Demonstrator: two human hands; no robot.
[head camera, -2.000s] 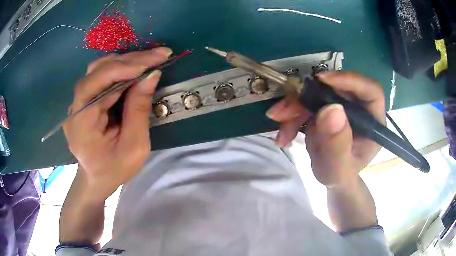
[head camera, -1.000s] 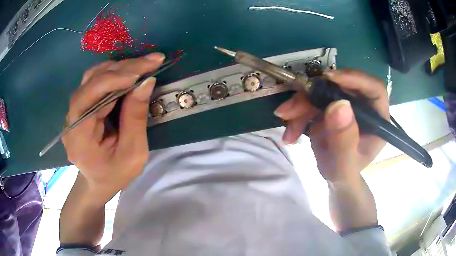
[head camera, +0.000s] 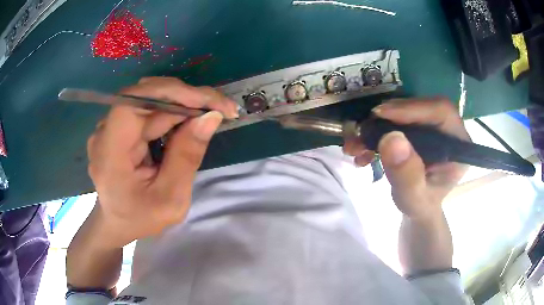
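Note:
A long narrow grey circuit strip (head camera: 316, 89) lies slantwise on the green mat with a row of round metal components (head camera: 296, 91). My left hand (head camera: 158, 158) holds thin tweezers (head camera: 134, 101) and covers the strip's left end. The tweezer tips are over the strip, left of a dark round component; whether they hold a red piece cannot be told. My right hand (head camera: 414, 149) holds a soldering iron (head camera: 441, 140) by its black handle. The iron's tip points left at the strip's near edge, close to the tweezer tips, and is blurred.
A pile of red jumper wires (head camera: 121, 37) lies on the green mat (head camera: 238, 30) at the upper left, with loose pieces beside it. A white stick (head camera: 344, 7) lies at the back. A black iron stand (head camera: 486, 41) and a yellow sponge (head camera: 520, 58) are at the right.
My left hand has moved right and the tweezers have turned flatter, their tips now over the strip. The iron has swung down, its tip now near the strip's lower edge. More right-hand components show.

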